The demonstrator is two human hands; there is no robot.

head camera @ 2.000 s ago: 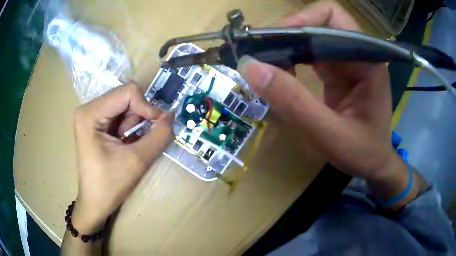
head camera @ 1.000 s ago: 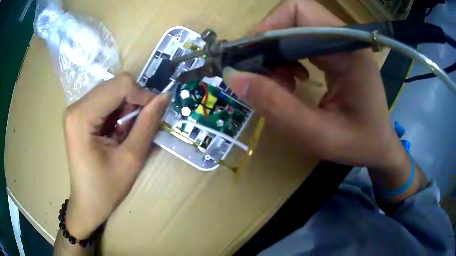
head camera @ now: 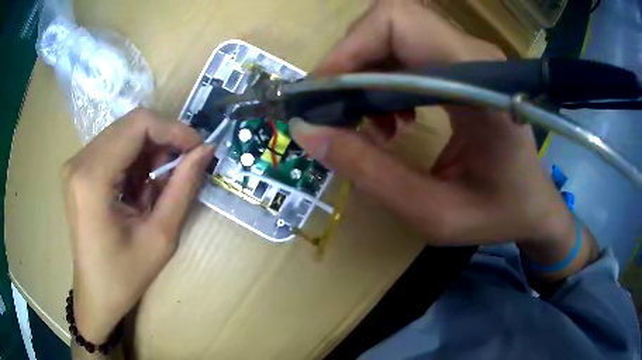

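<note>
The white socket housing (head camera: 250, 219) lies open on the tan sheet, with a green circuit board (head camera: 284, 169) and a yellow transformer (head camera: 280, 147) inside. My left hand (head camera: 130, 204) pinches a thin white wire (head camera: 166, 169) at the housing's left edge. My right hand (head camera: 436, 155) holds the black soldering iron (head camera: 394, 95) like a pen. Its blurred tip is over the upper left of the housing, near the black block (head camera: 205, 112); whether it touches is unclear. A brass contact strip (head camera: 329, 235) hangs outside the right edge on a white wire.
A crumpled clear plastic bag (head camera: 105, 81) with a white cord lies at the upper left. A cardboard tray (head camera: 486, 28) stands at the upper right. The tan sheet (head camera: 232, 302) lies beside the green belt (head camera: 15, 140) at the left.
The housing, the bag and my left hand with the wire have shifted left in view. The iron's tip has moved down from above the housing's upper edge to near the black block.
</note>
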